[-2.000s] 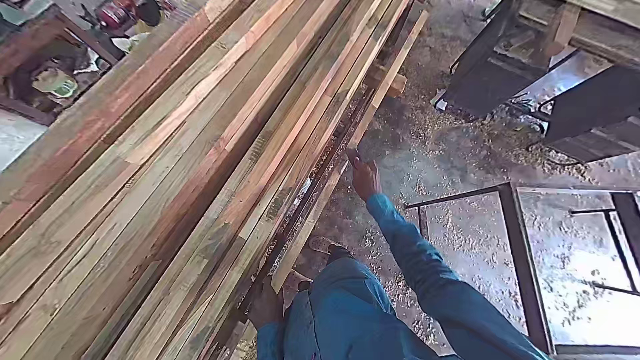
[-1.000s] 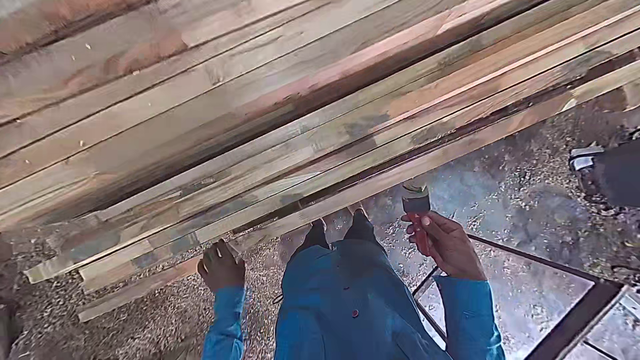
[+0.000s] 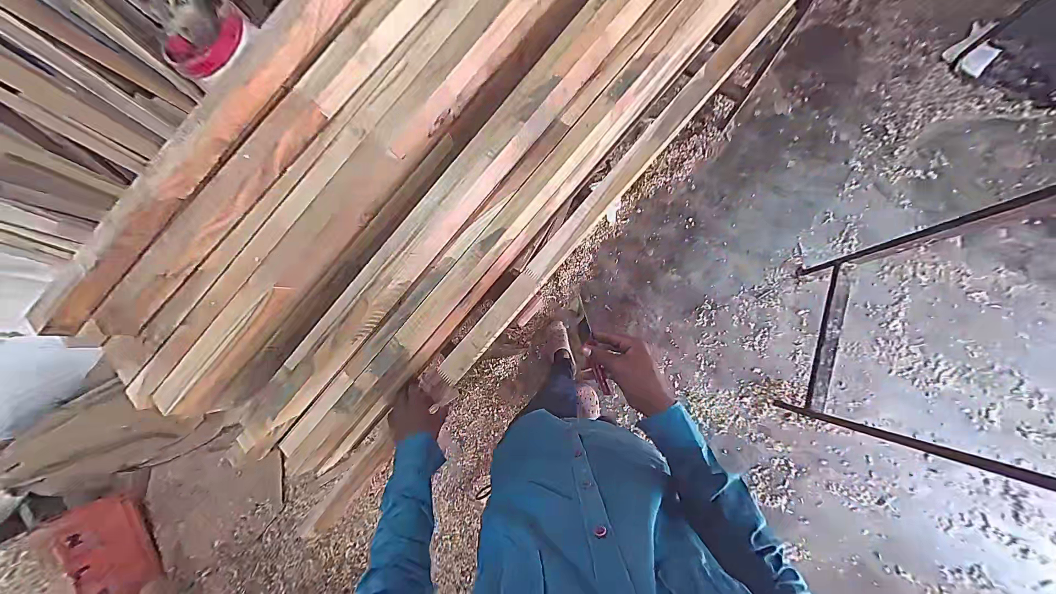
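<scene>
My right hand (image 3: 631,371), in front of my body, is closed around the red handle of a paintbrush (image 3: 586,330), whose bristle end points away from me. To its left my left hand (image 3: 419,410) rests at the near edge of a row of long wooden strips (image 3: 495,206), by the end of the outermost strip (image 3: 577,235). Whether its fingers grip that strip cannot be told. The strips lie side by side, slanting from lower left to upper right.
Wood shavings cover parts of the floor (image 3: 701,272). A dark metal frame (image 3: 827,338) lies at the right. An orange-red box (image 3: 107,544) bearing writing is at lower left. A pink-rimmed container (image 3: 206,54) and more stacked wood (image 3: 66,107) are at upper left.
The view has turned and shifted. Both hands remain along the near side of the strips, the brush still in my right hand since one second ago.
</scene>
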